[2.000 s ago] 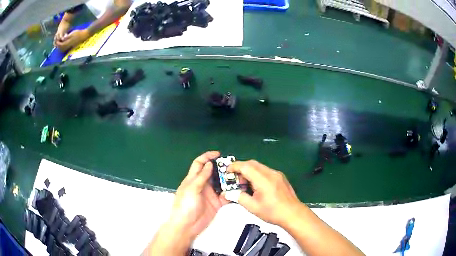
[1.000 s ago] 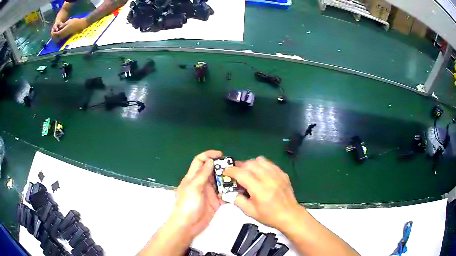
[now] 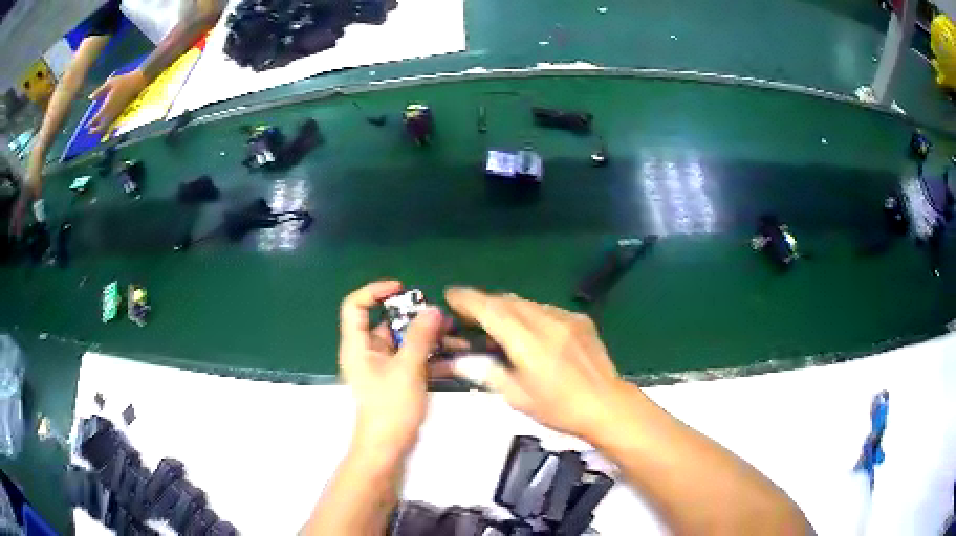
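Observation:
A small circuit board [image 3: 407, 308] with a white-and-black face is in my left hand [image 3: 388, 361], held between the fingers and thumb over the near edge of the belt. My right hand [image 3: 545, 361] is just right of it, blurred, with a white band on a finger. A dark shape lies between the two hands; whether my right hand holds it cannot be told. Black housing shells [image 3: 550, 482] lie on the white sheet [image 3: 734, 429] below my hands.
More black shells [image 3: 157, 487] lie at the near left, and a blue hand tool [image 3: 876, 434] at the right. The green belt [image 3: 419, 251] carries adapter units [image 3: 776, 241], cords and a shiny block [image 3: 514, 165]. A coworker's arms [image 3: 157, 68] reach over the far left.
My left hand has moved left and up with the board. My right hand has come away from the board's face. The coworker's hands have parted, one reaching down to the belt.

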